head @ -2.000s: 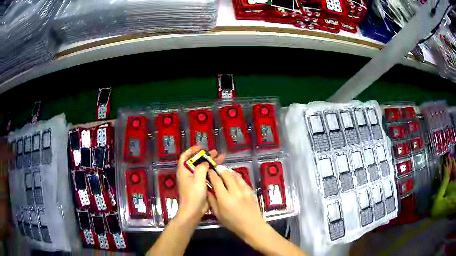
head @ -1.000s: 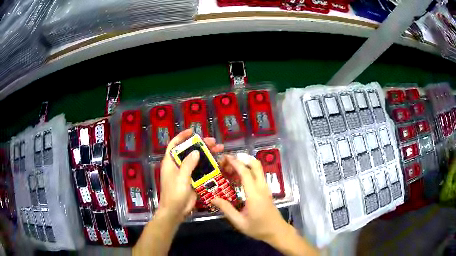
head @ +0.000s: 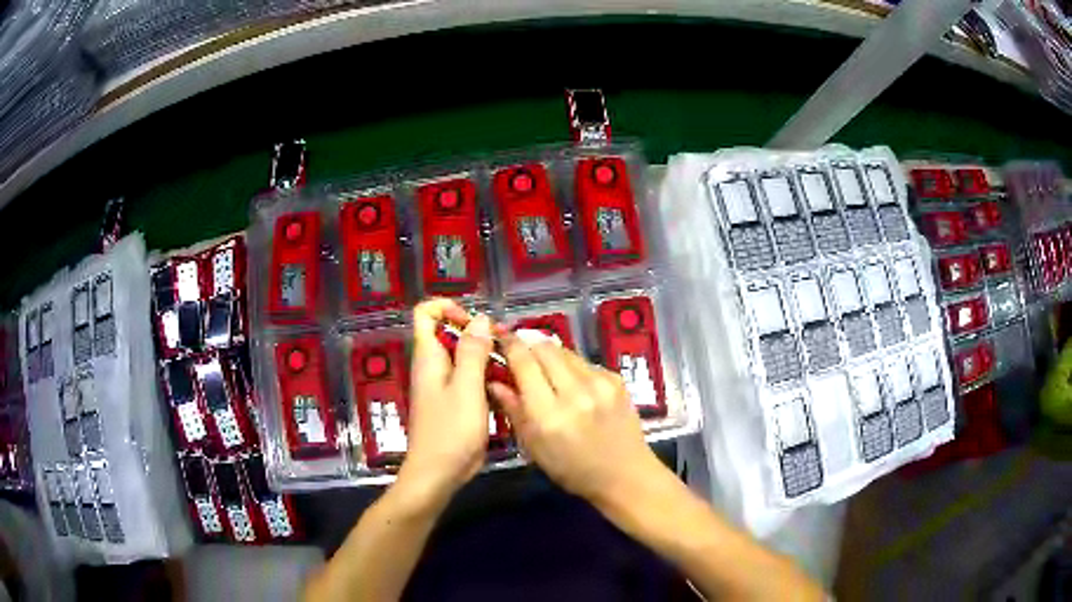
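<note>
My left hand [head: 449,394] and my right hand [head: 567,406] meet over the clear blister tray [head: 470,308]. Between their fingers they hold a phone [head: 464,339], turned nearly edge-on and mostly hidden; its screen side does not show. The tray has two rows of pockets with red phones, rear side up, each with a round ring near the top and a pale area below. My hands cover part of the lower row.
A white tray of front housings [head: 776,294] lies at the right, another [head: 88,412] at the far left. Phone bodies [head: 218,388] lie left of the blister tray. Single phones [head: 588,115] lie on the green belt [head: 435,124]. A white shelf edge [head: 353,35] and slanted post [head: 870,82] are above.
The phone has turned from face-up, showing its yellow surround and red keys, to nearly edge-on. My right hand has closed in on it. The view has shifted, so the trays sit higher.
</note>
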